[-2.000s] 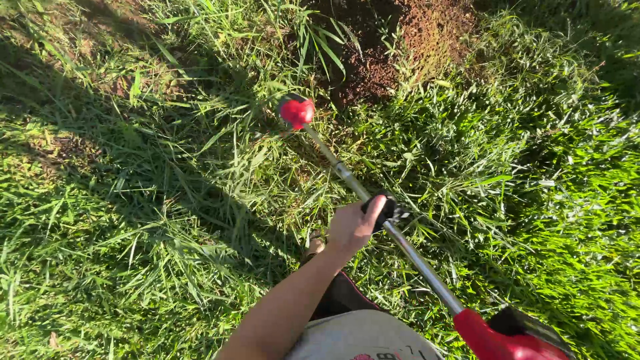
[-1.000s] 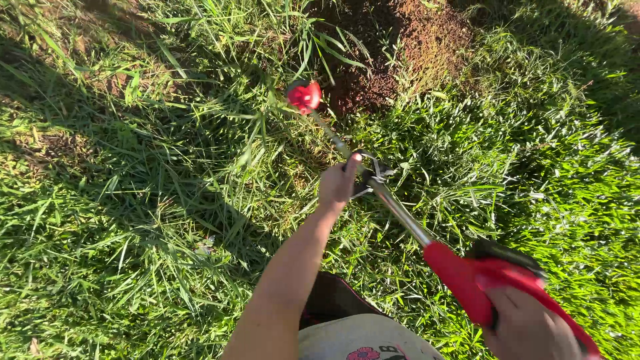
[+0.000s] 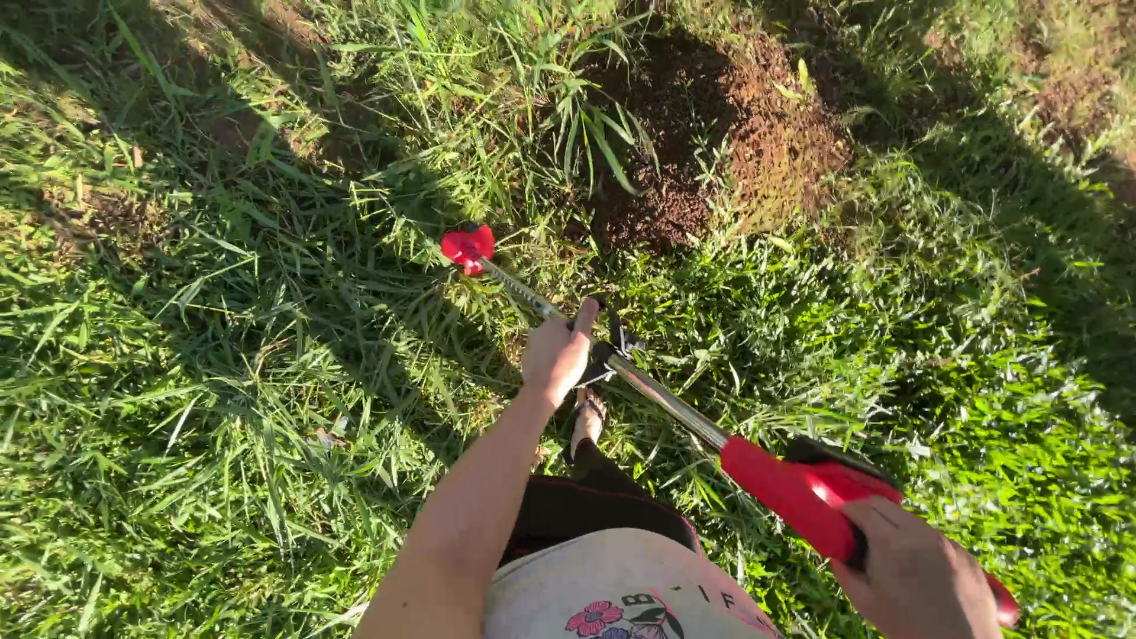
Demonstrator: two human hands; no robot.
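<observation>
A string trimmer with a metal shaft [image 3: 670, 401] lies diagonally across the view, its red head [image 3: 468, 248] low over the grass at upper left. My left hand [image 3: 557, 353] is closed around the black auxiliary handle at mid-shaft, thumb up. Around the red rear grip [image 3: 799, 497] at lower right, my right hand [image 3: 919, 568] is wrapped; its fingers are partly hidden. A black battery [image 3: 843, 466] sits on top of the rear housing. The cutting line under the head cannot be made out.
A mound of reddish-brown soil [image 3: 790, 142] rises beyond the trimmer head, to its right, with a tall grass tuft [image 3: 590, 133] beside it. My sandalled foot [image 3: 587, 422] stands below the shaft. Cut blades lie over the shaded grass [image 3: 302, 293] at left.
My right hand has come into view on the rear grip, out of sight two seconds ago. The trimmer's rear housing shows more fully than it did then.
</observation>
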